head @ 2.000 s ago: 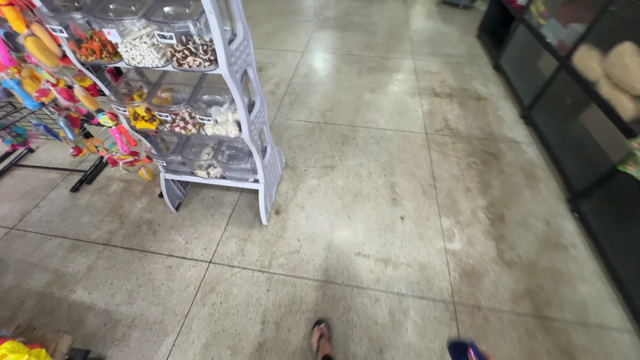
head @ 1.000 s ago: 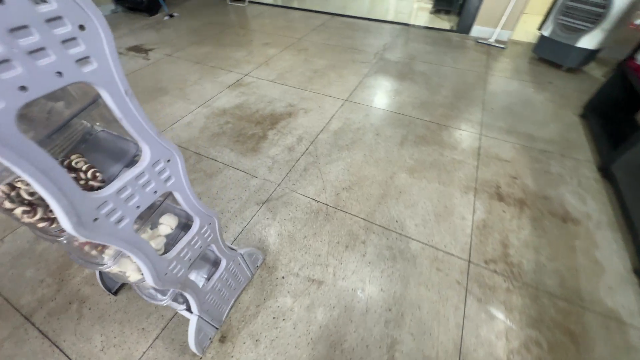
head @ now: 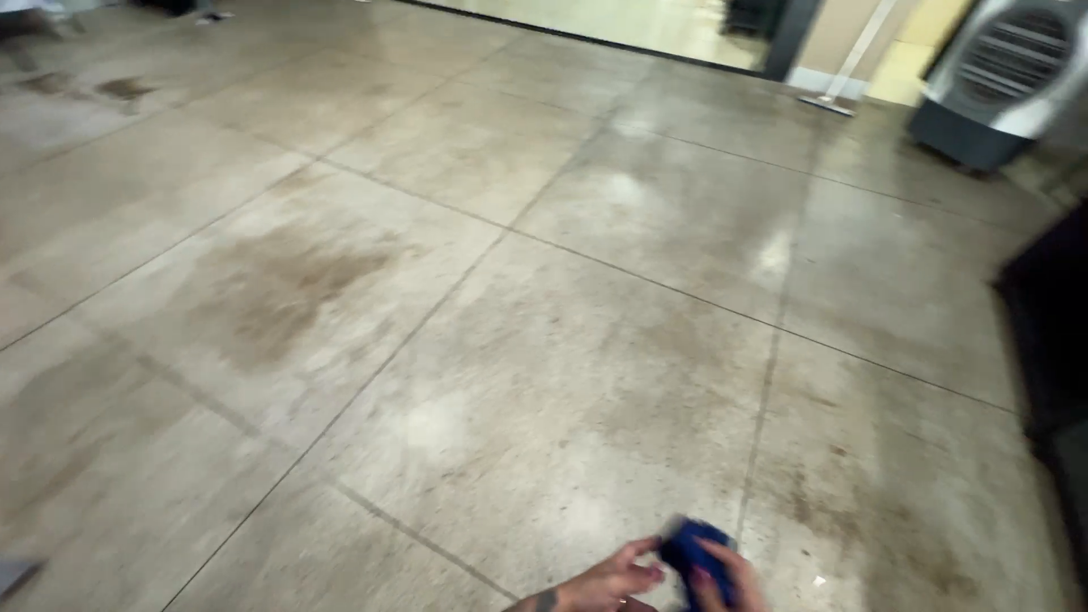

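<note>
Near the bottom edge, right of centre, a dark blue object is blurred, and its exact kind cannot be told. My right hand grips it from the right side, with the fingers across its front. My left hand reaches in from the lower left, its fingertips close beside the object's left edge; whether they touch it is unclear. A ring and a tattoo near the wrist show on the left hand. The lower parts of both hands are cut off by the frame.
Stained concrete floor spreads ahead. A floor squeegee leans on the back wall beside a glass-fronted doorway. An air cooler stands at the upper right. Dark shelving lines the right edge.
The view has moved forward past the grey plastic rack, which stood at the left earlier. Both hands and the blue object now show at the bottom; one second ago neither hand was in view.
</note>
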